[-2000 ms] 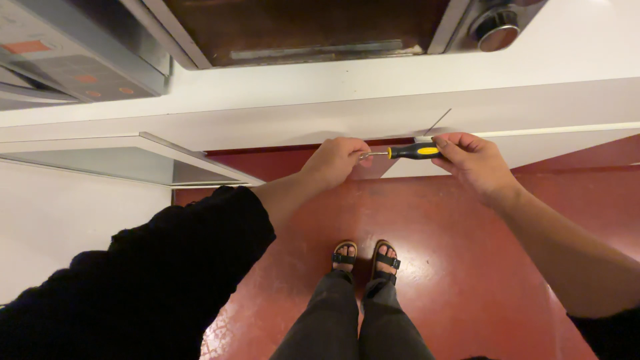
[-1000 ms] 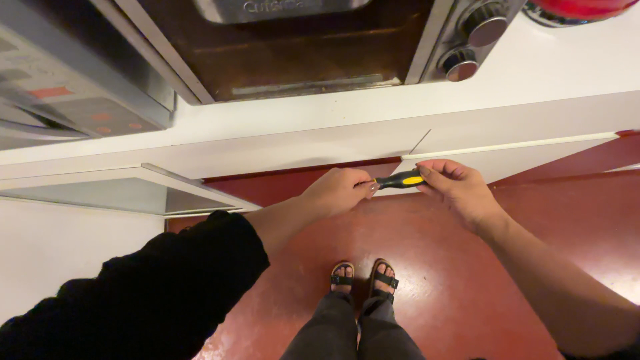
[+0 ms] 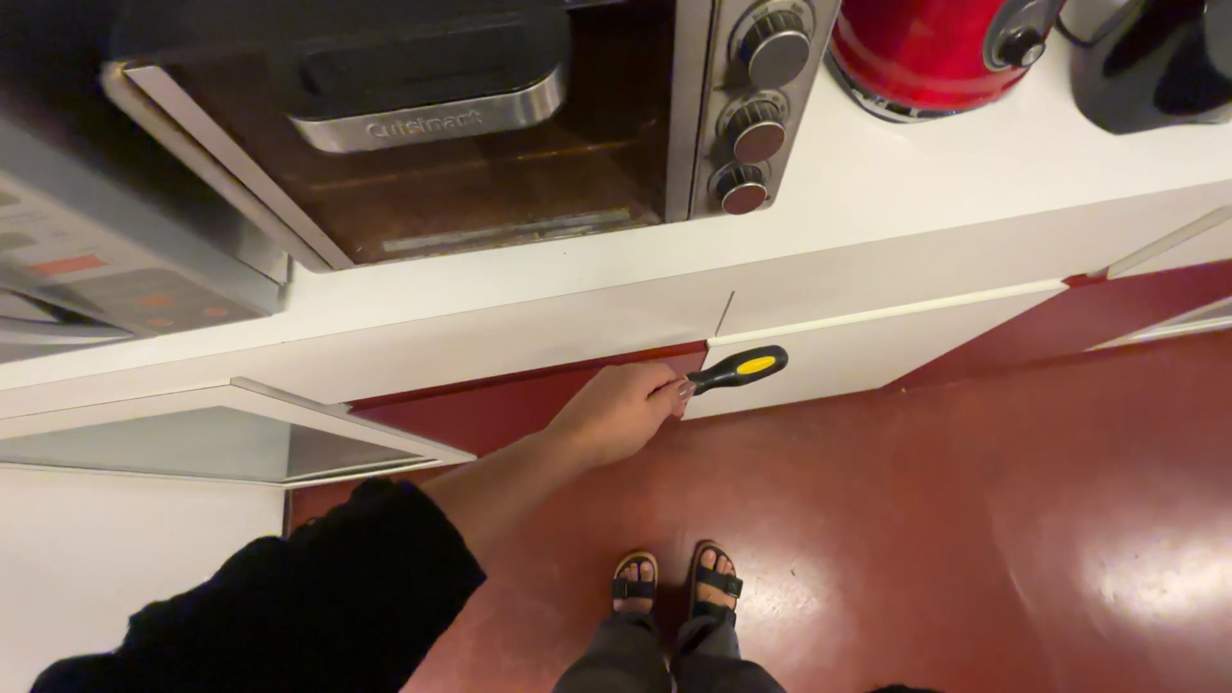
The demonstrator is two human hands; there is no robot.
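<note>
My left hand (image 3: 630, 409) pinches a screwdriver (image 3: 739, 369) near the front end of its black and yellow handle. The handle points to the right, and its shaft is hidden by my fingers. Behind the tool are the white cabinet front (image 3: 818, 351) and a dark red panel (image 3: 491, 402) below the counter edge. My right hand is out of the frame.
A Cuisinart toaster oven (image 3: 481, 183) stands on the white countertop (image 3: 539, 269), with a red kettle (image 3: 924, 58) and a black appliance (image 3: 1145, 67) to its right. At left, a glass-paneled cabinet door (image 3: 241, 438) juts out over the red floor (image 3: 962, 500).
My right hand has let go of the screwdriver handle and left the view. My left hand still holds the tool. The view has shifted, showing more of the countertop.
</note>
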